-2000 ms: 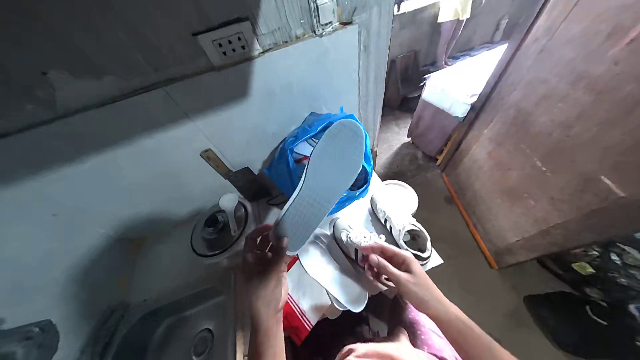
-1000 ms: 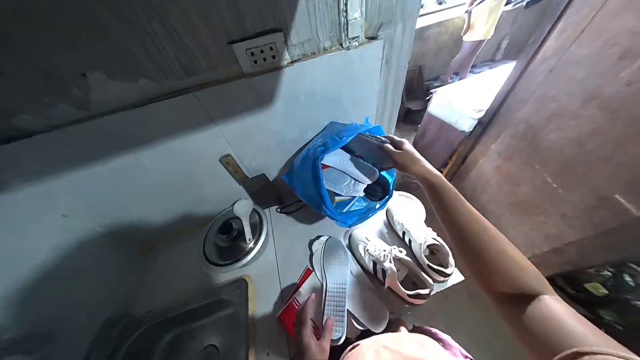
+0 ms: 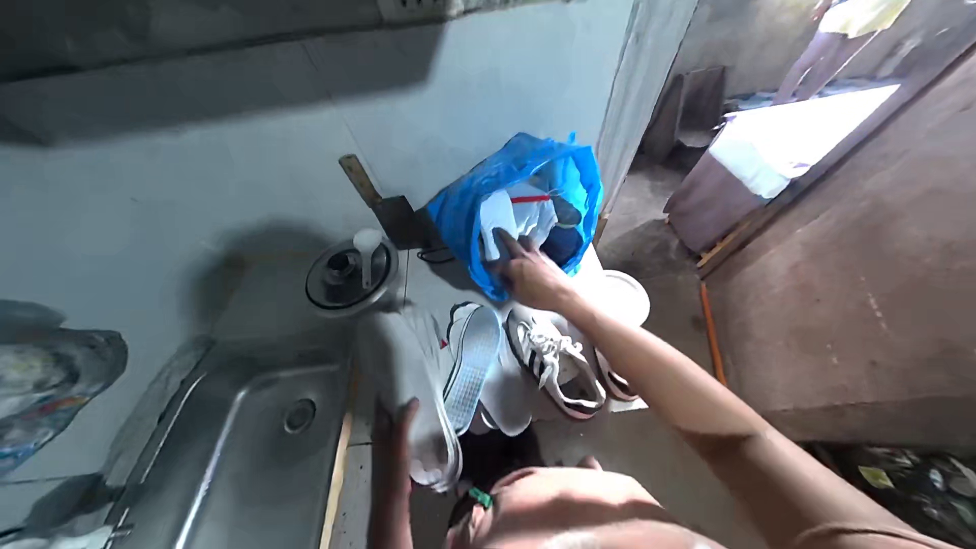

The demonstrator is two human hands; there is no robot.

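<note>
My left hand (image 3: 396,435) holds a pale shoe (image 3: 408,389), partly blurred, beside the sink. Reaching into the mouth of a blue plastic bag (image 3: 473,206), my right hand (image 3: 530,274) has its fingers at a white item (image 3: 497,217); whether it grips is not plain. More white and dark items lie in the bag. Between my hands a shoe with its pale sole up (image 3: 474,366) rests near a loose insole (image 3: 507,400). To the right stands a white sneaker with dark stripes (image 3: 553,362), its mate partly behind my right forearm.
A steel sink (image 3: 259,457) lies at the left. Behind it are a round lid (image 3: 347,297) with a white spoon (image 3: 367,255) on it and a cleaver (image 3: 396,221) against the wall. A round white lid (image 3: 621,297) sits right of the bag. Another person's legs (image 3: 820,65) show beyond the doorway.
My right hand has moved from the bag's far right edge to its near side. My left hand was at the sole-up shoe and now holds a pale shoe farther left. The view has shifted.
</note>
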